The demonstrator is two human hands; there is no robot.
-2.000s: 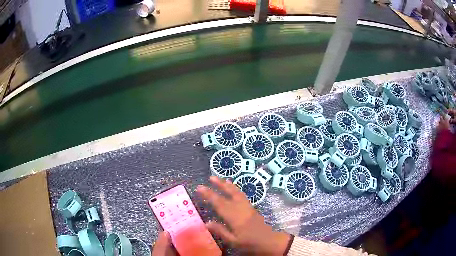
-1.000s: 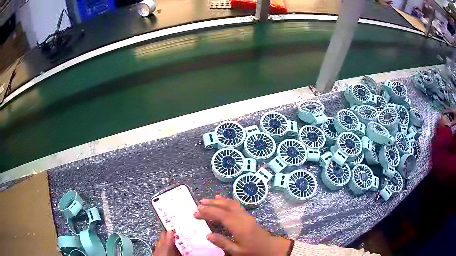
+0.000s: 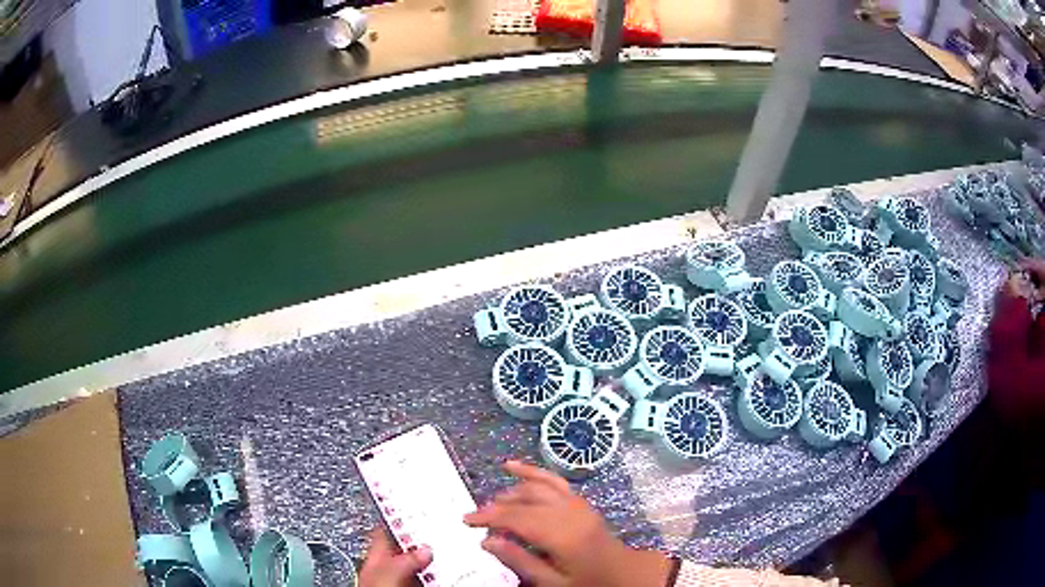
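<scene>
A smartphone (image 3: pixel 430 499) with a lit, mostly white screen is tilted in front of me at the bottom centre. My left hand (image 3: pixel 392 563) holds its lower left edge; most of this hand is cut off by the bottom edge. My right hand (image 3: pixel 556 530) is over the phone's right side, its fingers apart and a fingertip at the screen. Several teal fan heads (image 3: pixel 580 435) with pale spokes and dark blue centres lie in a pile to the right. Empty teal ring housings (image 3: pixel 215 553) lie at the lower left.
A tan cardboard sheet (image 3: pixel 63 499) lies at far left. Shiny grey film (image 3: pixel 309 401) covers the bench. Behind it runs a green conveyor belt (image 3: pixel 378 189) with a pale rail. A grey post (image 3: pixel 774 126) stands at the rail. Another person's hand and dark red sleeve (image 3: pixel 1011 344) show at far right.
The phone screen has gone from pink to mostly white. My right hand has moved over the phone, its fingertips now lower on the screen. The view has shifted slightly.
</scene>
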